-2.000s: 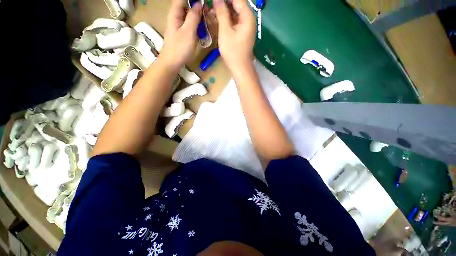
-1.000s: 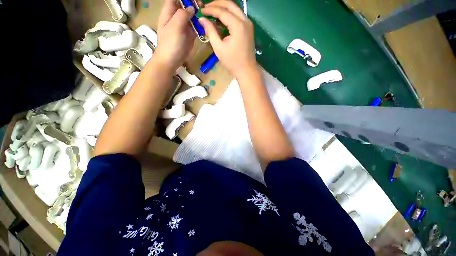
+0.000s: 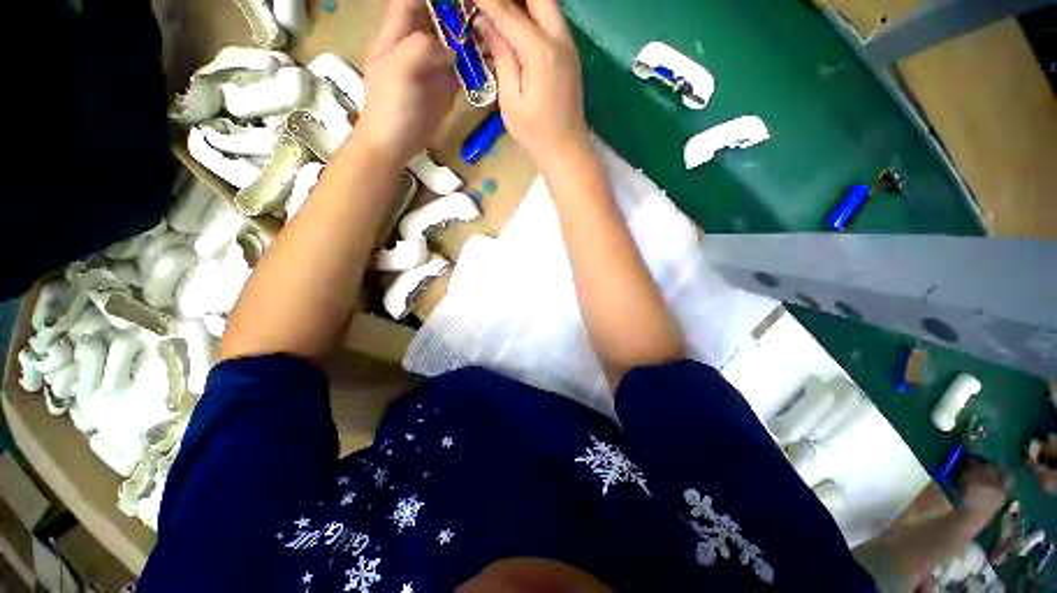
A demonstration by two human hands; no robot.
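At the top centre, a white housing half (image 3: 481, 90) with a blue battery cell (image 3: 467, 64) and thin wires inside is between my hands, open side up. My left hand (image 3: 408, 83) holds it from the left side. My right hand (image 3: 533, 72) is at its right edge, fingers on it near the upper end. The tops of both hands are near the frame's upper edge. Another blue battery cell (image 3: 482, 137) lies on the tan bench just below my hands.
Empty white shells are heaped in a cardboard box (image 3: 46, 463) at left and on the bench. A ribbed white sheet (image 3: 498, 295) lies before me. The green belt (image 3: 777, 70) carries housings and battery assemblies. A grey metal post (image 3: 881, 290) crosses right. Another person's hand (image 3: 945, 527) is lower right.
The housings and batteries on the belt have shifted towards the upper left. My right fingers have moved on the held housing. Another person's hand has come in at lower right.
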